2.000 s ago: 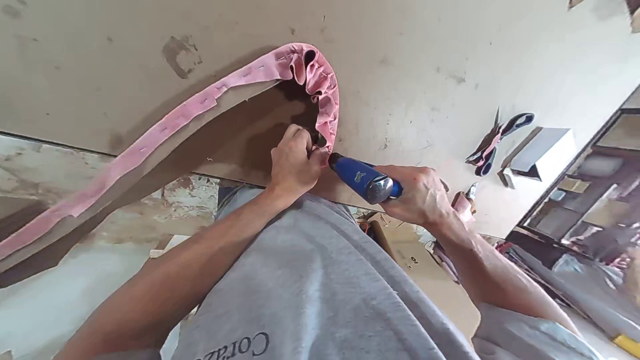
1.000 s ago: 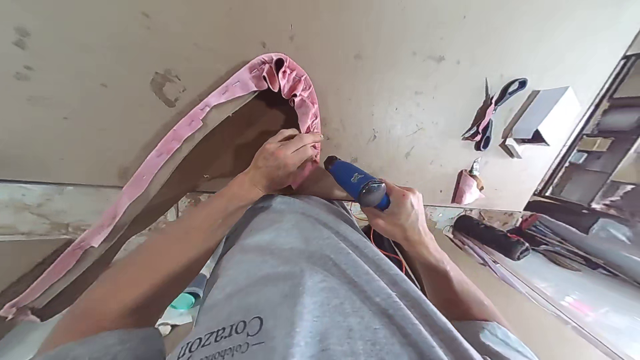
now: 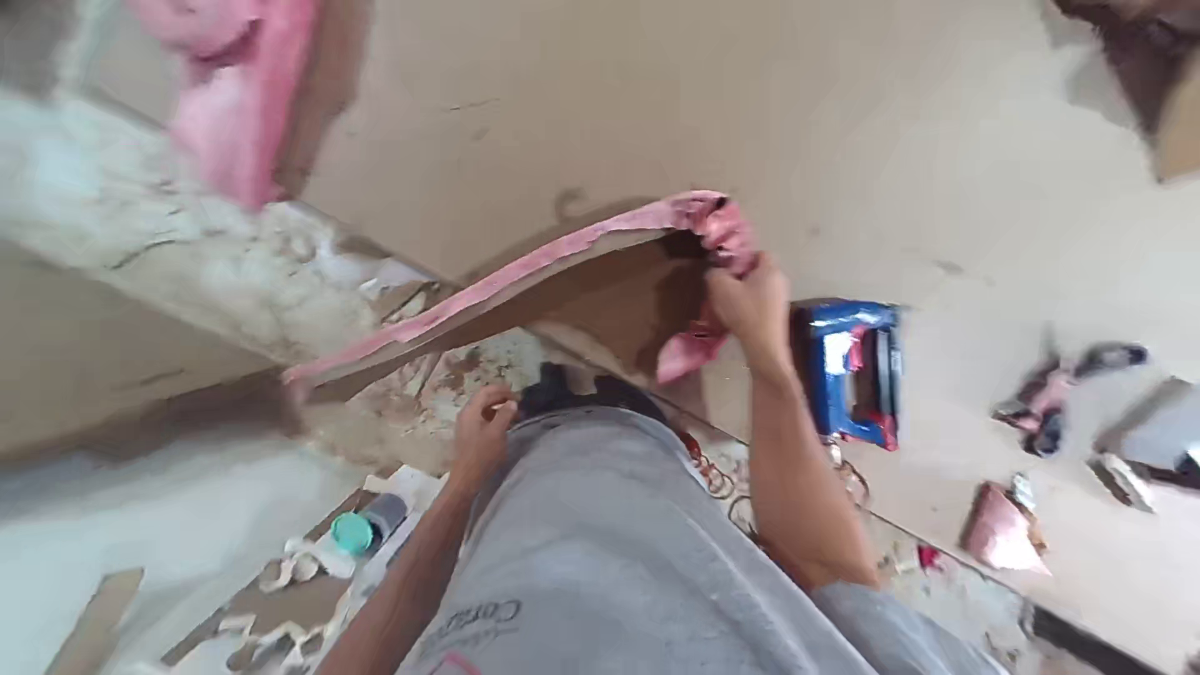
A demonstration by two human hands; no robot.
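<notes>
My right hand [image 3: 757, 305] is closed on the gathered pink fabric edging [image 3: 727, 234] at the curved end of a brown panel [image 3: 600, 300]. The edging runs along the panel's long rim down to the left, and a loose pink end hangs below my hand. Just right of my right forearm, a blue staple gun [image 3: 855, 370] lies on the tabletop. My left hand [image 3: 485, 422] is low beside my waist, off the panel, its fingers curled; nothing can be seen in it.
Pliers-like scissors [image 3: 1045, 398], a pink scrap [image 3: 1003, 530] and a pale box [image 3: 1162, 431] lie at the right. Another pink fabric piece [image 3: 234, 103] is at upper left. Below left are a teal-lidded container [image 3: 352, 532] and torn scraps. A table edge crosses diagonally.
The blue staple gun, held in my right hand before, now lies on the table. My right hand has taken hold of the edging, and my left hand has let go and moved down to my waist.
</notes>
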